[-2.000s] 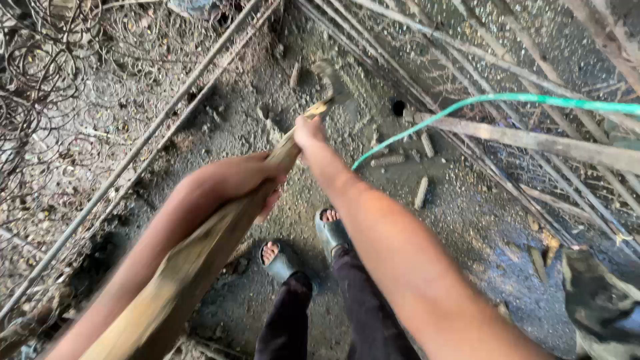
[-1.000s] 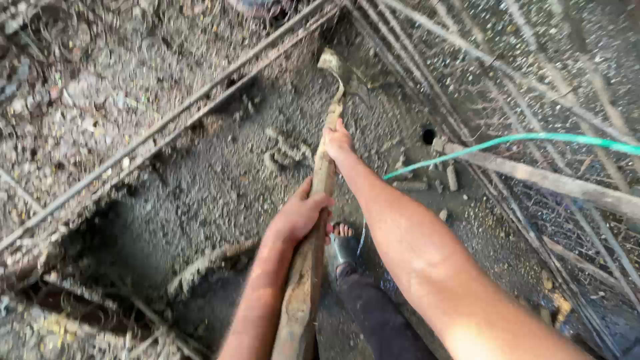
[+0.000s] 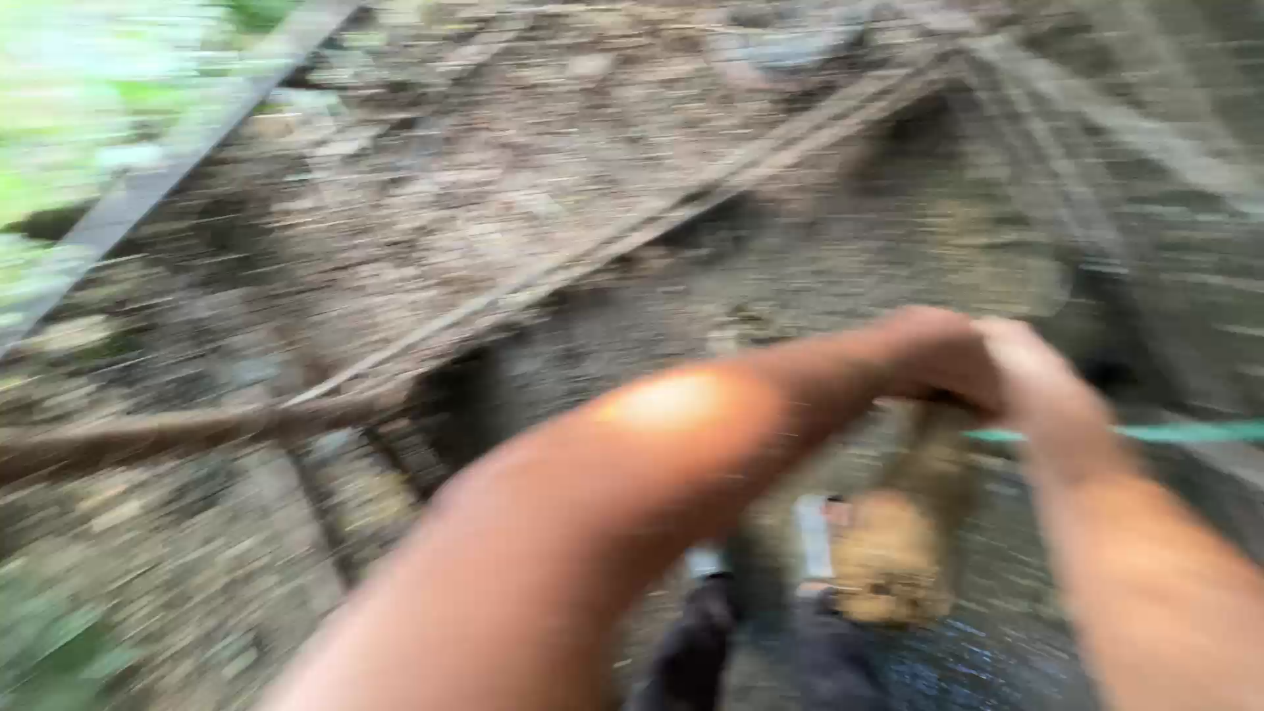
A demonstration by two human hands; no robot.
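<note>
Both hands meet at right of centre, and the picture is strongly blurred. My left hand (image 3: pixel 943 357) reaches across from the left with the wrist bent. Against it lies my right hand (image 3: pixel 1022 360), its fingers mostly hidden. Beneath them hangs a long piece of wood (image 3: pixel 894 553), gripped near its upper part, with its broad, pale brown end low beside my feet. The exact hold of each finger is too blurred to tell. Behind the right wrist passes a green hose (image 3: pixel 1185 432).
Long thin poles (image 3: pixel 632 232) cross the muddy ground diagonally. A thicker branch (image 3: pixel 197 434) lies at the left, and a flat beam (image 3: pixel 178 163) slants across the upper left. More poles (image 3: pixel 1096 109) lean at the upper right. My sandalled feet (image 3: pixel 815 543) stand below the hands.
The wood, held lengthwise in front of me a second ago, now has its broad end down by my feet. Both hands have come close together. The view has swung left.
</note>
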